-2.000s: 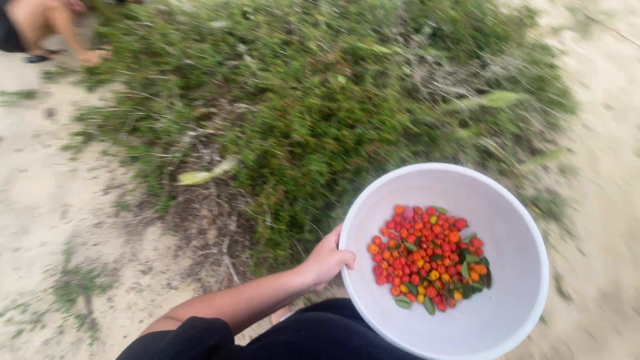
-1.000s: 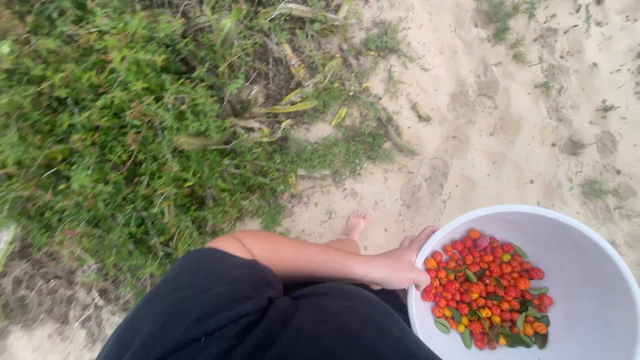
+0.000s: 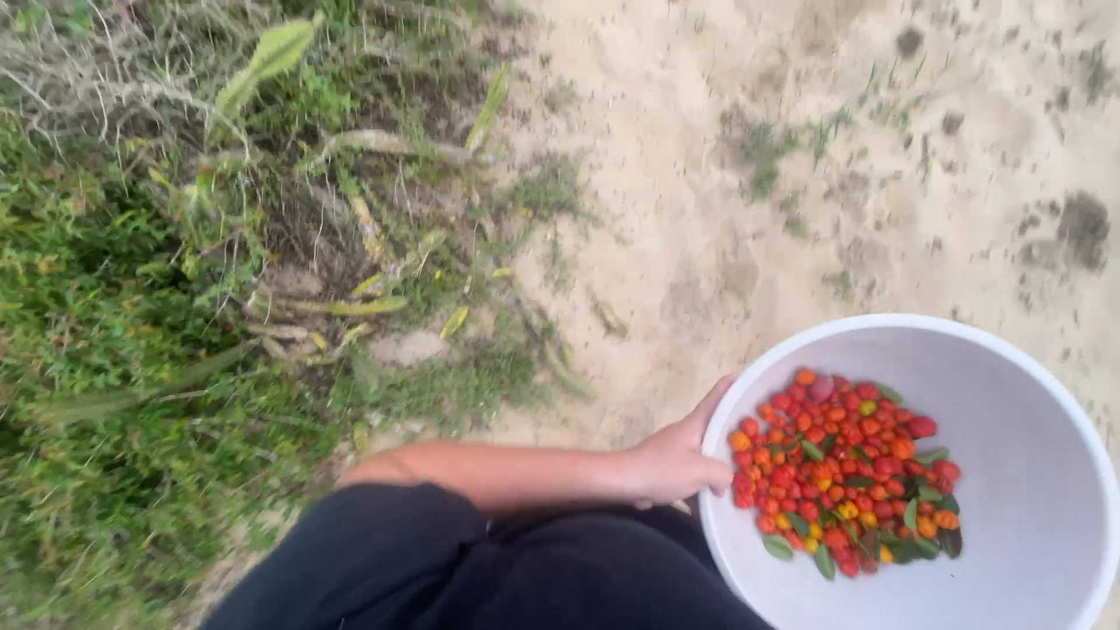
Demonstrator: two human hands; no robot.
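Observation:
My left hand (image 3: 678,464) grips the left rim of a large, whitish plastic bowl (image 3: 1032,394) at the lower right, its thumb over the rim. The arm reaches across from the lower left, out of a dark sleeve. Inside the bowl, small red, orange and yellow fruits (image 3: 840,464) lie in a heap toward the left side, mixed with green leaves (image 3: 824,560). The bowl's bottom edge runs out of view. My right hand is not in view.
Low green shrubs (image 3: 114,332) fill the left side. Dry twigs (image 3: 149,79) and spiny-looking cactus stems (image 3: 271,61) lie at the upper left, with more stems (image 3: 367,306) near the sand. Pale sandy ground (image 3: 656,219) with sparse weeds (image 3: 761,157) stretches over the right.
The view has shifted strongly, from the bush to more sand. A person partly seen at the upper left two seconds ago is out of view. My left hand still holds the bowl.

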